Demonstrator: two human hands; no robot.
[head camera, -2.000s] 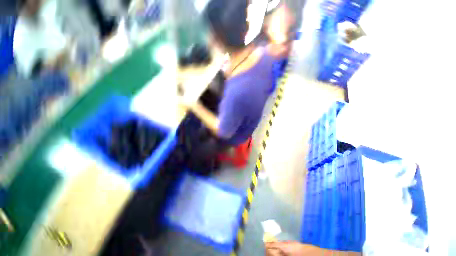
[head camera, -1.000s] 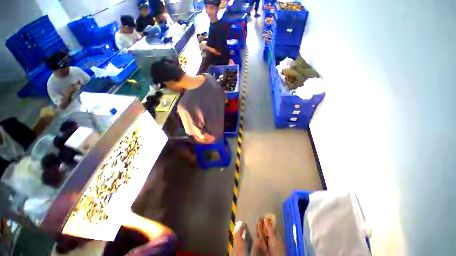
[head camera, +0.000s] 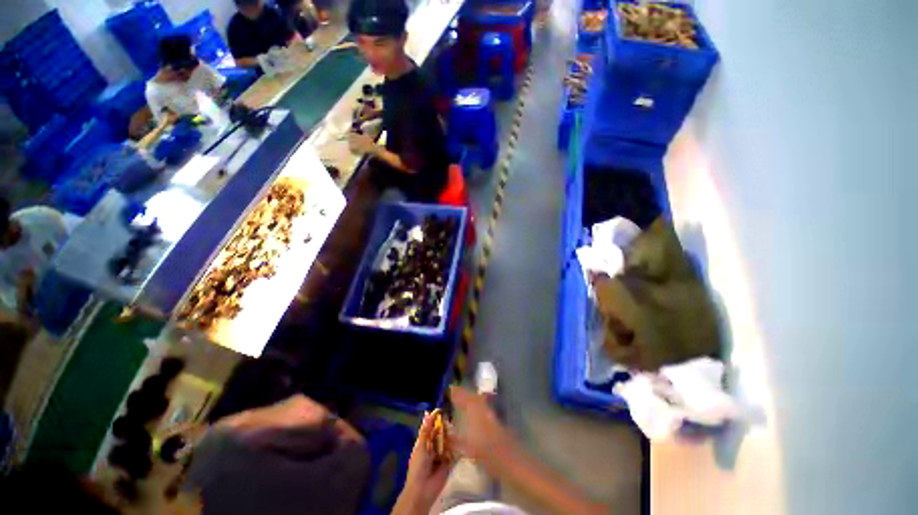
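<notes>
My left hand (head camera: 427, 465) is at the bottom middle, raised upright, with its fingers around a small yellow-brown piece (head camera: 438, 435). My right hand (head camera: 471, 420) is just to the right of it, its forearm coming in from the lower right. The right hand is blurred. A small white thing (head camera: 487, 378) shows just above its fingers; whether the hand holds it or it lies beyond cannot be told.
At left, a seated worker's back (head camera: 277, 458) and a white sheet of brown pieces (head camera: 320, 216) beside the belt. Ahead, a blue crate of dark pieces (head camera: 352, 302) and a person in black (head camera: 413, 126). At right, blue crates (head camera: 571, 332) with cloth (head camera: 664, 302). Striped tape (head camera: 493, 216) runs along the aisle.
The view has moved forward along the aisle. The sheet of pieces and the crates ahead are nearer. My hands are higher and farther left in view, with the right forearm now showing.
</notes>
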